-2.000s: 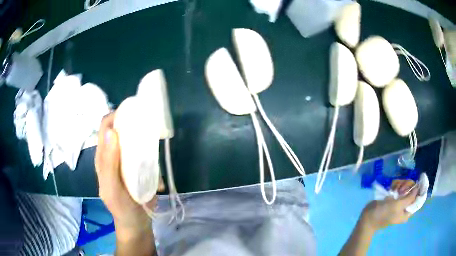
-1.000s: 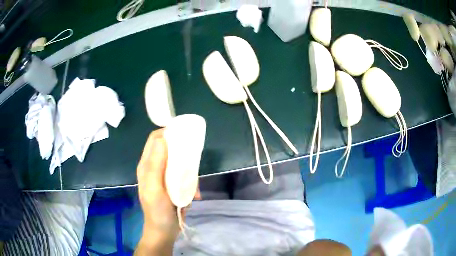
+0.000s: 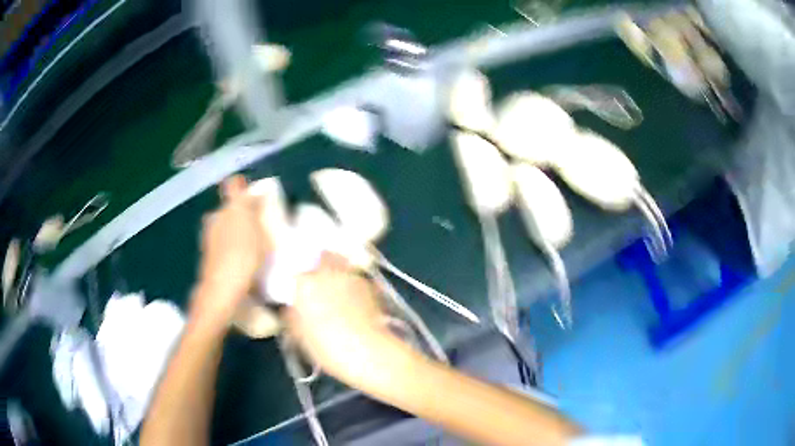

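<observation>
The view is blurred. My left hand [image 3: 231,248] is raised over the bench, fingers around a cream wired mouse [image 3: 272,207]. My right hand [image 3: 336,305] reaches in from the lower right, its fingers at a white wiping cloth [image 3: 283,268] against that mouse's lower part. Another mouse [image 3: 257,320] lies below, partly hidden by my left hand and wrist. Two mice lie just right of the hands, one [image 3: 353,205] in plain sight and one [image 3: 321,228] partly covered by my right hand. Their cords run down to the right.
Several corded mice [image 3: 536,129] lie grouped at right on the green bench. White spare wipes [image 3: 135,348] lie at lower left. A white bottle [image 3: 410,109] and small white wad [image 3: 350,127] stand near the pale rail [image 3: 166,192]. A blue stool [image 3: 689,305] is at lower right.
The view has turned and shifted. My left hand has moved up and inward over the bench with the mouse. My right hand has come in from the lower right with the cloth to meet it.
</observation>
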